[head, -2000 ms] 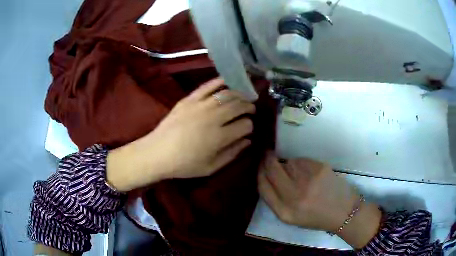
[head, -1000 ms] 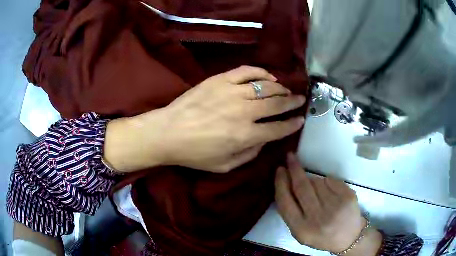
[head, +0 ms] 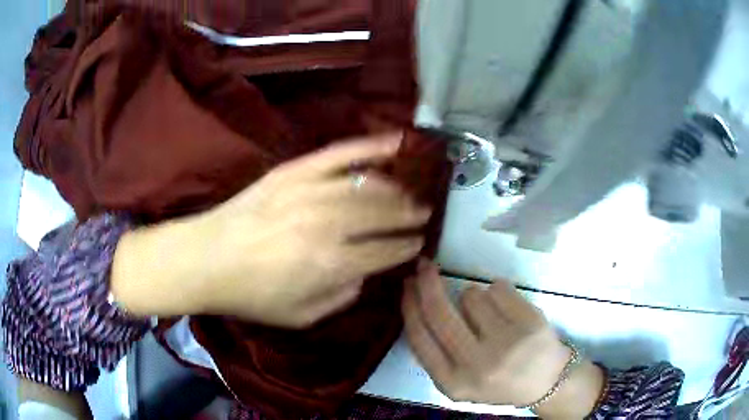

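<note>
The rust-brown garment [head: 189,148] is bunched over the left half, with a narrow white strip [head: 304,38] near its top. My left hand [head: 304,234] lies on the garment, its fingers curled on the cloth beside a dark folded edge [head: 427,160]. Part of the index fingertip is hidden by cloth. My right hand [head: 484,336] has its fingertips at the garment's lower right edge, touching the cloth; its thumb cannot be made out. The folded edge lies just left of the round needle plate [head: 470,160]. Both hands are slightly blurred.
The blurred sewing machine head [head: 575,107] covers the upper right. The white machine bed [head: 599,254] meets the table [head: 649,336] along a dark curved seam line. Red and white items [head: 731,365] lie at the far right edge. A pale piece [head: 187,340] shows under the garment's lower left.
The view has shifted relative to the machine. The garment edge, beside the presser foot area two seconds ago, now lies left of the exposed needle plate. A raised fold now shows at my left fingertips.
</note>
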